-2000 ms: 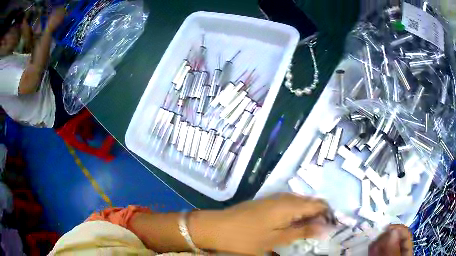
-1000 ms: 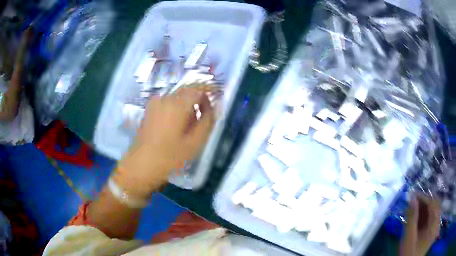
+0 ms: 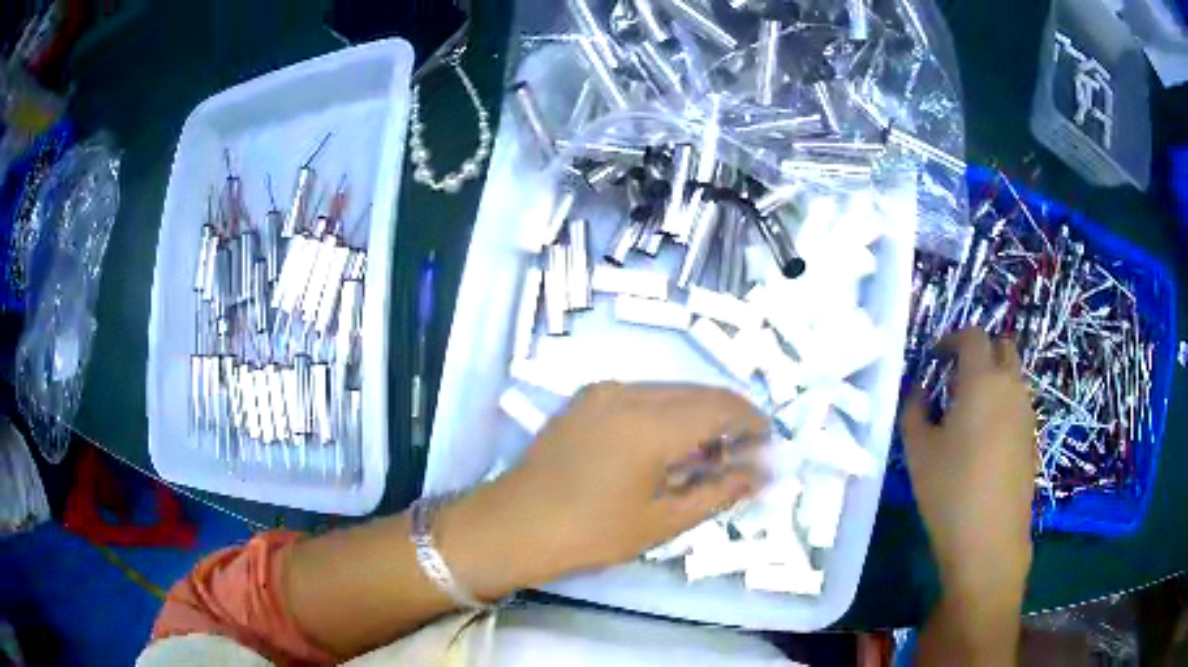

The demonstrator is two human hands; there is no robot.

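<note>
My left hand (image 3: 625, 476) is over the middle white tray (image 3: 450, 450), its blurred fingertips at the loose white sleeves (image 3: 788, 573). Small dark bits show between its curled fingers, but I cannot tell whether it holds anything. My right hand (image 3: 975, 456) reaches into the blue tray (image 3: 1123, 519), fingers and thumb apart at the heap of wired inner pieces (image 3: 1088, 378). I see nothing held in it, though its fingertips are partly hidden. Silver tubes (image 3: 577, 265) lie in the middle tray's upper part.
The left white tray (image 3: 169, 378) holds rows of finished units (image 3: 306, 280). A clear bag of tubes (image 3: 834, 98) covers the middle tray's far end. A pen (image 3: 426, 293), a beaded strap (image 3: 447, 180) and a dark phone (image 3: 391, 18) lie nearby. A clear box (image 3: 1092, 91) stands far right.
My left hand has moved from the left tray to the sleeves in the middle tray. My right hand now reaches into the blue tray. The view has shifted right.
</note>
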